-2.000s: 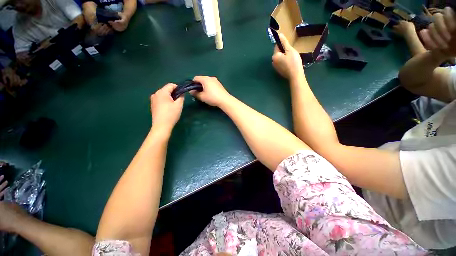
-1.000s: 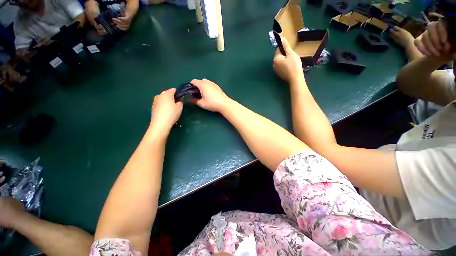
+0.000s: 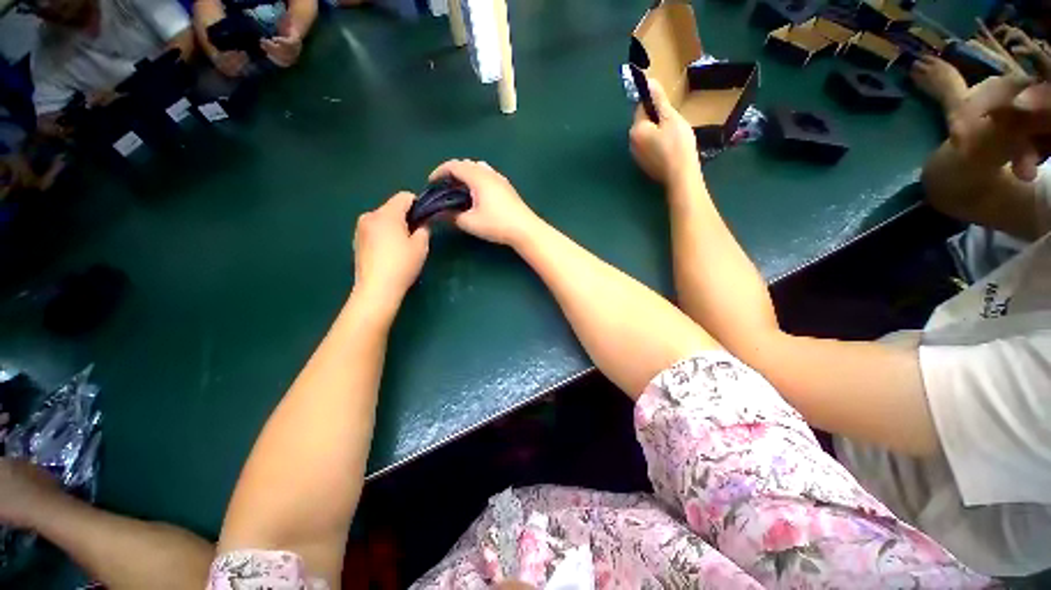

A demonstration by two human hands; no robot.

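A compact black cable bundle (image 3: 440, 203) forms a short arc above the dark green tabletop, near the middle of the view. My left hand (image 3: 390, 242) is closed around its left end. My right hand (image 3: 486, 203) grips its right end, with the fingers over the top. The cable ends are hidden inside my hands.
At right, a neighbour's hand holds an open black box with brown inside (image 3: 717, 97). Black inserts (image 3: 804, 133) lie beyond it. Pale posts (image 3: 505, 69) stand at the back. A dark lump (image 3: 85, 297) and crinkled clear bags (image 3: 63, 432) lie at left.
My hands have shifted slightly, with the right hand's fingers now higher over the bundle. The bundle stays between both hands. The neighbour's hand at far right has moved.
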